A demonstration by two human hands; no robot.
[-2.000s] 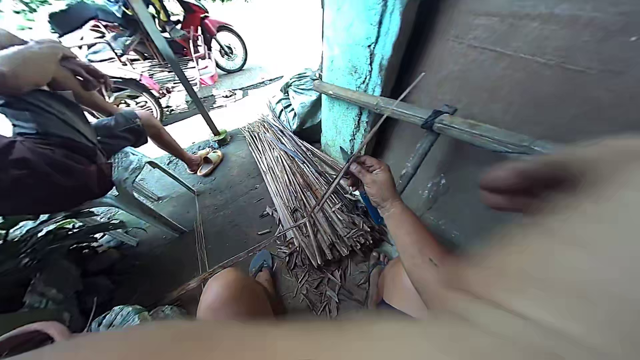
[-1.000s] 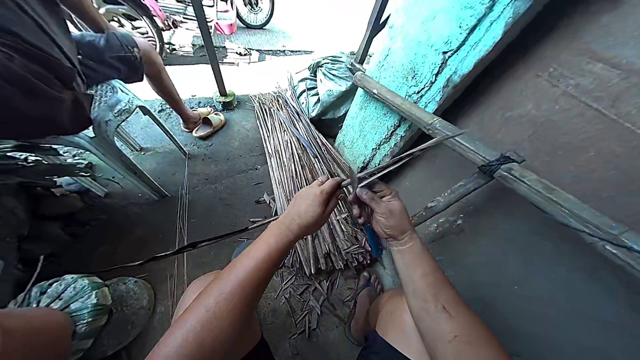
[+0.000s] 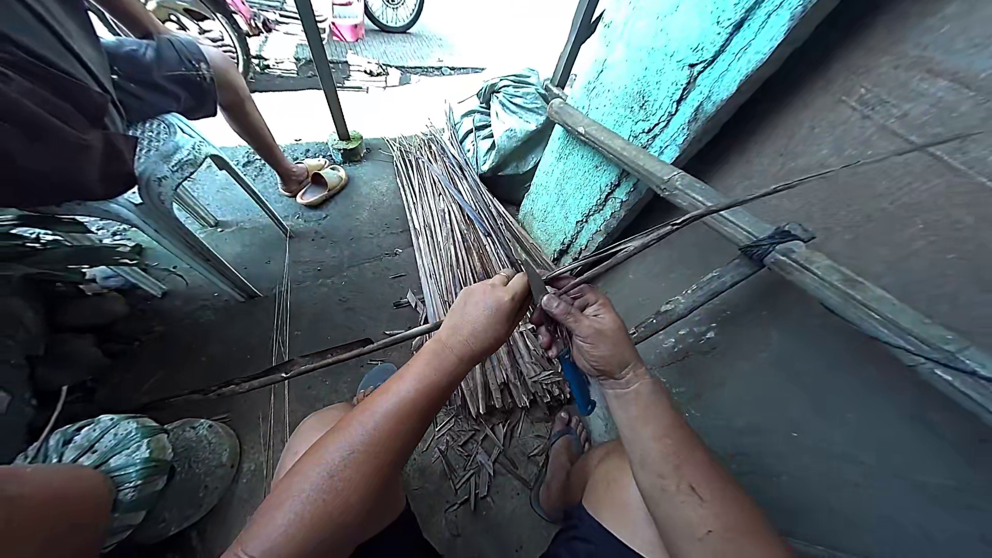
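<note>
My left hand [image 3: 484, 314] is closed around a long, thin dried stalk [image 3: 341, 356] that runs down to the lower left. My right hand [image 3: 589, 329] holds a knife with a blue handle [image 3: 575, 381], its blade [image 3: 535, 280] pointing up between the two hands. Dark strips of the stalk [image 3: 697, 215] pass from my hands to the upper right, over the bamboo pole. Behind and below the hands lies a large bundle of dried stalks [image 3: 457, 232], with short cut pieces [image 3: 480, 457] scattered at its near end.
A bamboo pole [image 3: 666, 178] with a tied crosspiece [image 3: 690, 298] slants along the right. Behind it stands a turquoise wall post [image 3: 597, 155] beside a tied sack [image 3: 504, 124]. At left, a person [image 3: 54, 101] sits on a plastic chair [image 3: 178, 155]. Thin strands [image 3: 280, 333] stretch near it.
My left hand, not discernible at the stalk two seconds ago, came to it beside my right hand. The stalk now extends farther to the upper right. The view has shifted.
</note>
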